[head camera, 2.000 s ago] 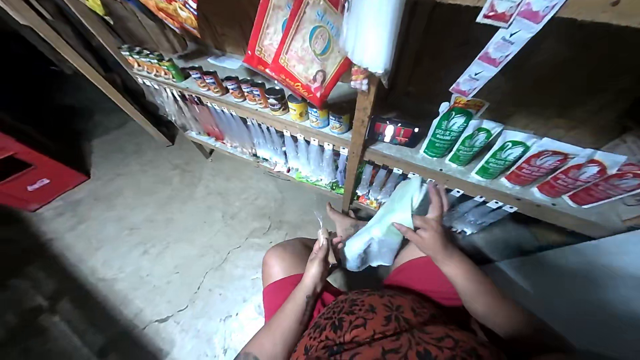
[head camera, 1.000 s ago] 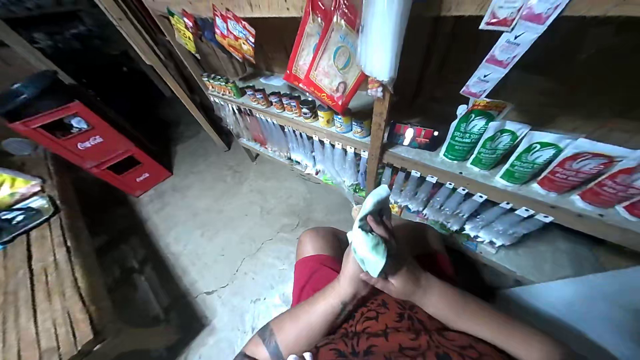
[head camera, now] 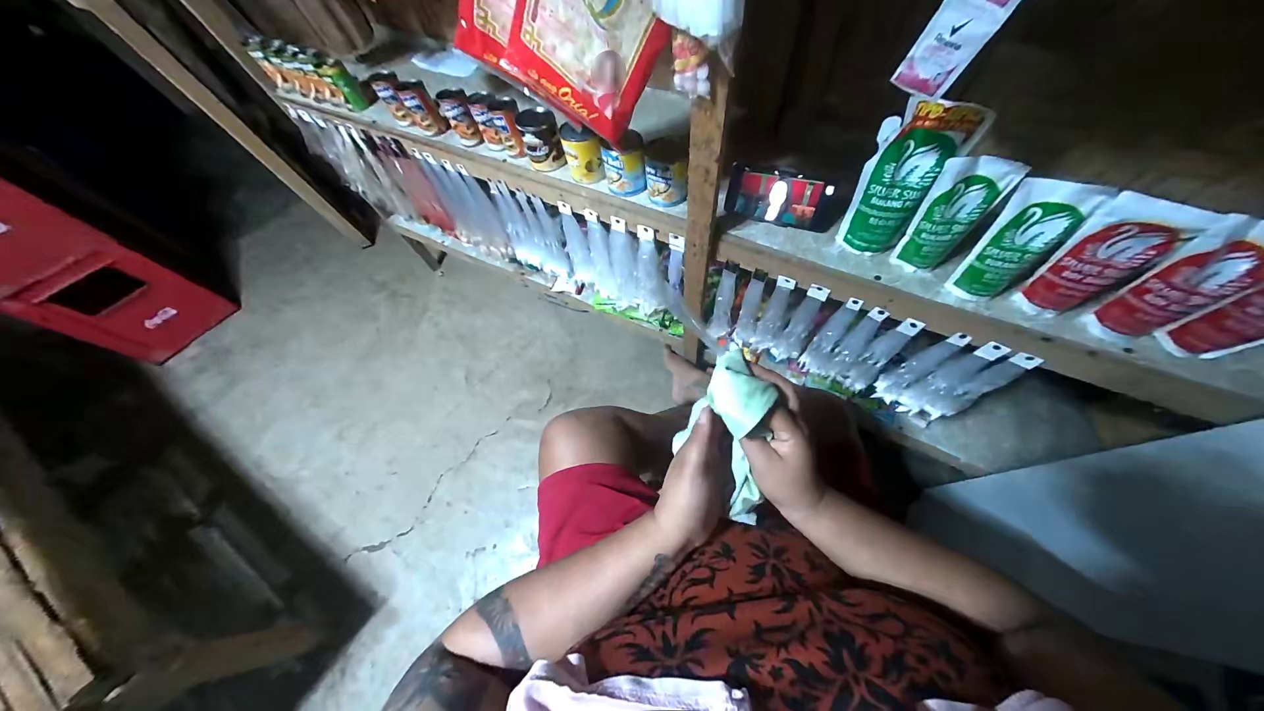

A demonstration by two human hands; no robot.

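Note:
A pale green cloth [head camera: 743,397] is bunched over my lap between both hands. My left hand [head camera: 691,479] presses against its near left side, fingers pointing up along the folds. From the other side my right hand [head camera: 788,449] grips the cloth, its thumb in front. A thin, clear item [head camera: 699,321] sticks out above the top of the cloth toward the shelf post; what it is and how it is held cannot be made out. Part of the cloth hangs down between my wrists.
Ahead stands a wooden shelf [head camera: 987,286] with foil pouches [head camera: 1042,232], food cans [head camera: 583,153], a phone [head camera: 780,197] and hanging plastic packets [head camera: 854,336]. A red crate [head camera: 148,316] is at left, a wooden bench [head camera: 39,592] below it, a pale panel [head camera: 1106,523] at right.
Two seconds ago the cloth hung spread from my right hand, with my left hand apart holding a thin item. Both hands are now together on the bunched cloth. The view has shifted.

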